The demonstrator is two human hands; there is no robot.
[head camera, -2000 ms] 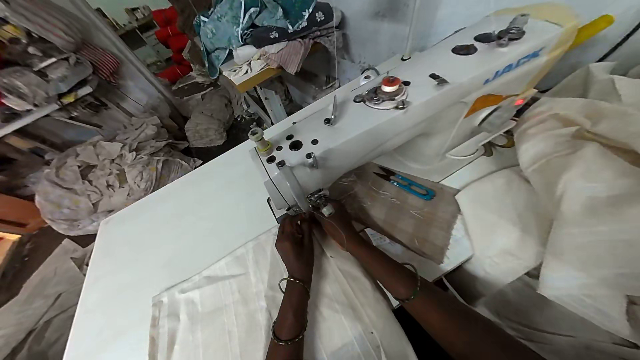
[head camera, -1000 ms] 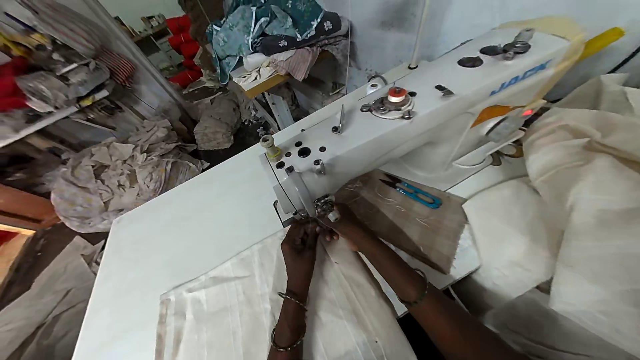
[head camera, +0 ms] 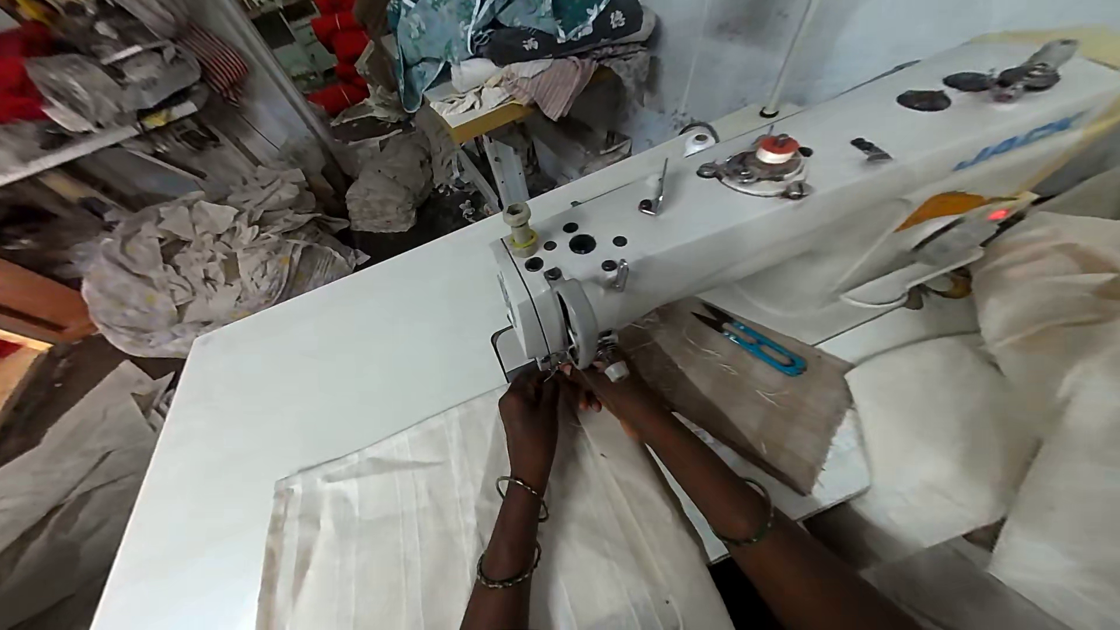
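Observation:
A white Jack industrial sewing machine (head camera: 682, 227) spans the upper right, its head end at the middle of the view. Both hands are close together under that end, near the needle area. My left hand (head camera: 530, 407) has its fingers bent at the edge of a cream fabric panel (head camera: 394, 516); whether they pinch it is unclear. My right hand (head camera: 617, 394) reaches in beside the thread tension knob (head camera: 615, 367), its fingertips partly hidden. The panel drapes over the table front beneath both wrists. Blue-handled thread snips (head camera: 761, 346) lie on a brown cloth piece (head camera: 735, 402), right of my right hand.
The white table top (head camera: 324, 359) extends left of the machine. Cream cloth (head camera: 945, 420) is heaped at the right. A large fabric bundle (head camera: 201, 271) sits on the floor at the left, and folded clothes (head camera: 525, 44) lie on a small stand behind. A bobbin (head camera: 777, 149) sits on the machine top.

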